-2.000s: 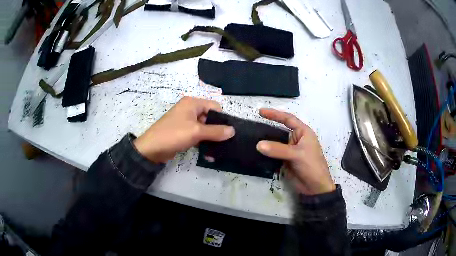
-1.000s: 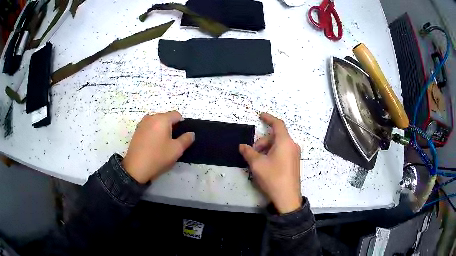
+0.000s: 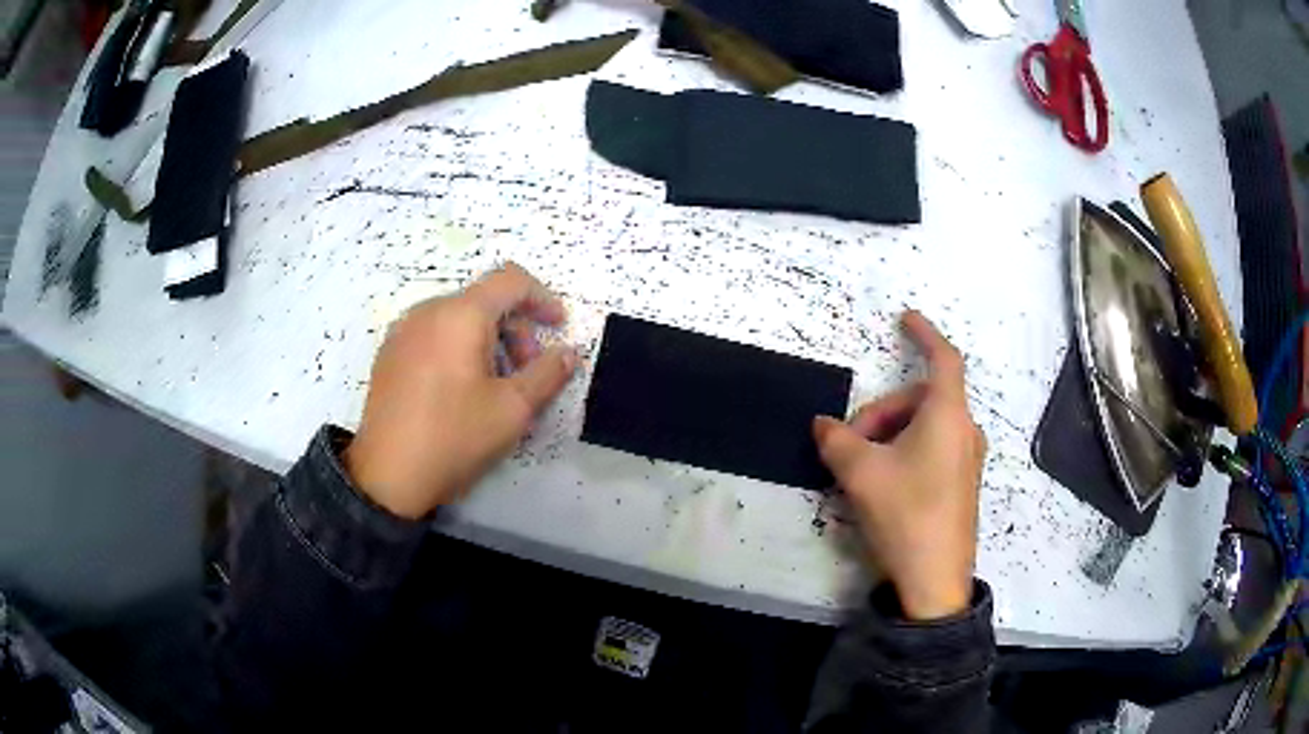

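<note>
A black rectangular pocket piece (image 3: pixel 714 402) lies flat on the white table near its front edge. My left hand (image 3: pixel 467 387) is just left of the piece, apart from it, with thumb and fingers curled and a gap between them, holding nothing. My right hand (image 3: pixel 913 466) is at the piece's right end, with the thumb on its lower right corner and the index finger raised. Whether the fingers pinch the edge is hard to tell. A dark green-black shaped piece (image 3: pixel 790 155) with a curved left end lies farther back.
The steam iron (image 3: pixel 1138 337) rests on a dark pad (image 3: pixel 1080 456) at right. Red-handled scissors (image 3: pixel 1065 89) lie at the back right. A black stack (image 3: pixel 804 40) under an olive strip (image 3: pixel 735 55) is at the back. A long black bundle (image 3: pixel 200 155) and another olive strip (image 3: pixel 431 93) are left.
The black piece, earlier held up in both hands, now lies flat on the table. My left hand has let go and moved off leftward. My right hand stays at its right end. The view has shifted.
</note>
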